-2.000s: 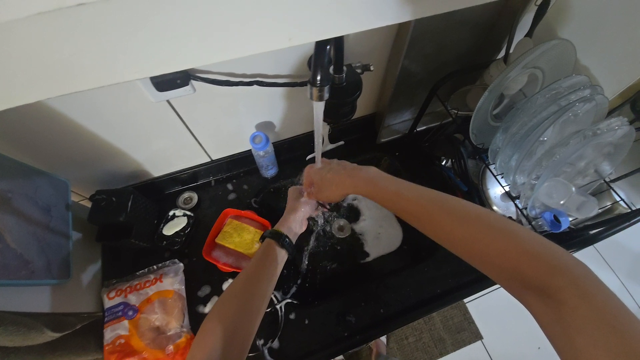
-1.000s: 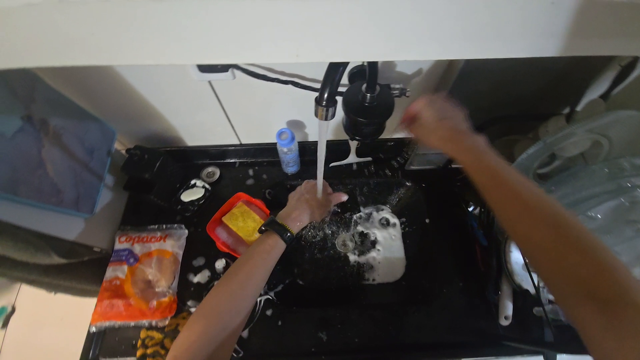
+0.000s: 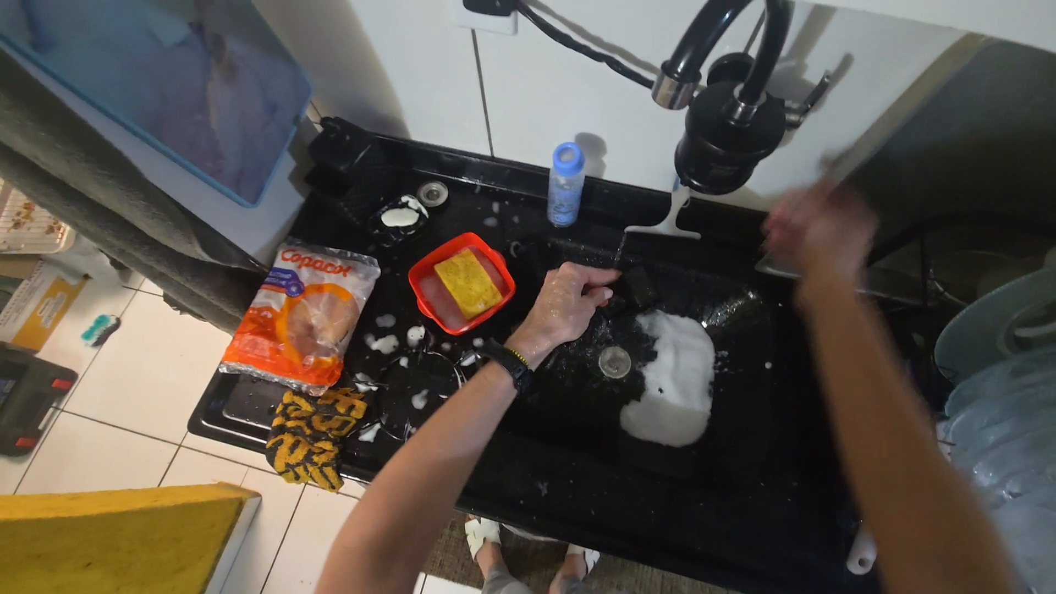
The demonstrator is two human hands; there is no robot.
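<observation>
My left hand, wet and with a dark band at its wrist, is over the black sink, fingers bent. Whether it grips anything dark at its fingertips cannot be told. My right hand is blurred, right of the black faucet filter; its fingers and any held thing are unclear. White foam lies in the basin beside the metal drain. A yellow sponge rests in a red square container left of my left hand. Behind it stands a blue-capped bottle. No stream shows under the faucet spout.
An orange and clear plastic package and a yellow-black patterned cloth lie on the left counter. A white squeegee-like tool stands behind the basin. Clear dishes are at far right. A dark soapy piece lies near a round strainer.
The water that ran from the spout onto my left hand no longer shows. My right hand, together with the left two seconds ago, is now apart on the right. The view has shifted.
</observation>
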